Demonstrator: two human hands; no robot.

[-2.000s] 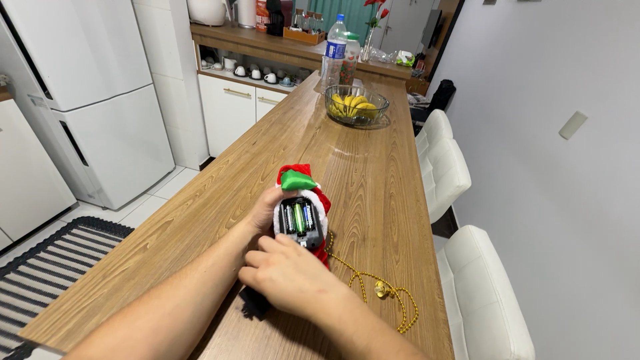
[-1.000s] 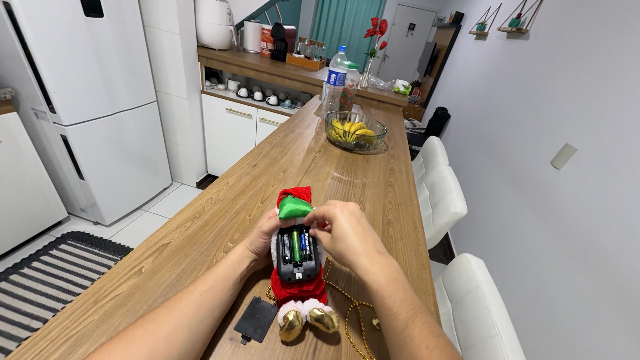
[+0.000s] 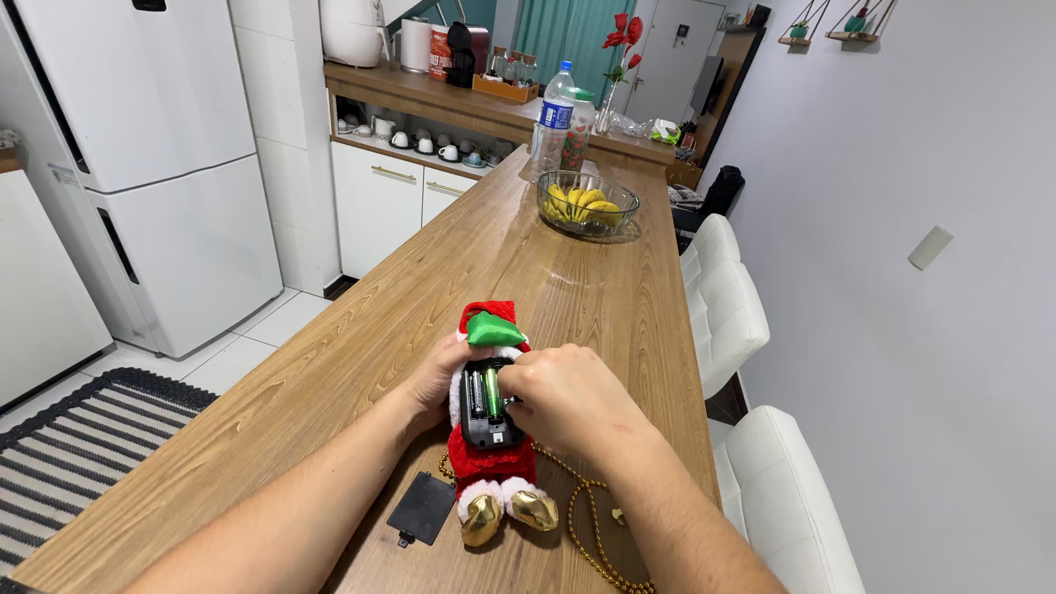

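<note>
A plush Santa figure (image 3: 495,462) in red and white, with a green satin piece (image 3: 493,329) at its hat and gold boots, lies back side up on the wooden table. My left hand (image 3: 437,375) grips its upper left side. The open black battery compartment (image 3: 491,433) in its back shows a dark battery (image 3: 476,392) and a green one (image 3: 493,392). My right hand (image 3: 561,392) has its fingers at the compartment's right side, hiding that part; whether they pinch a battery is not visible. The black battery cover (image 3: 421,508) lies left of the boots.
A gold bead string (image 3: 587,528) lies on the table (image 3: 396,355) to the right of the figure and partly under it. Farther back stand a glass bowl (image 3: 587,223) of bananas and a plastic bottle (image 3: 554,115). White chairs (image 3: 784,495) line the right edge.
My right hand has moved from the compartment's lower end two seconds ago to its upper right, then slightly down along the right side. The left hand keeps hold of the figure.
</note>
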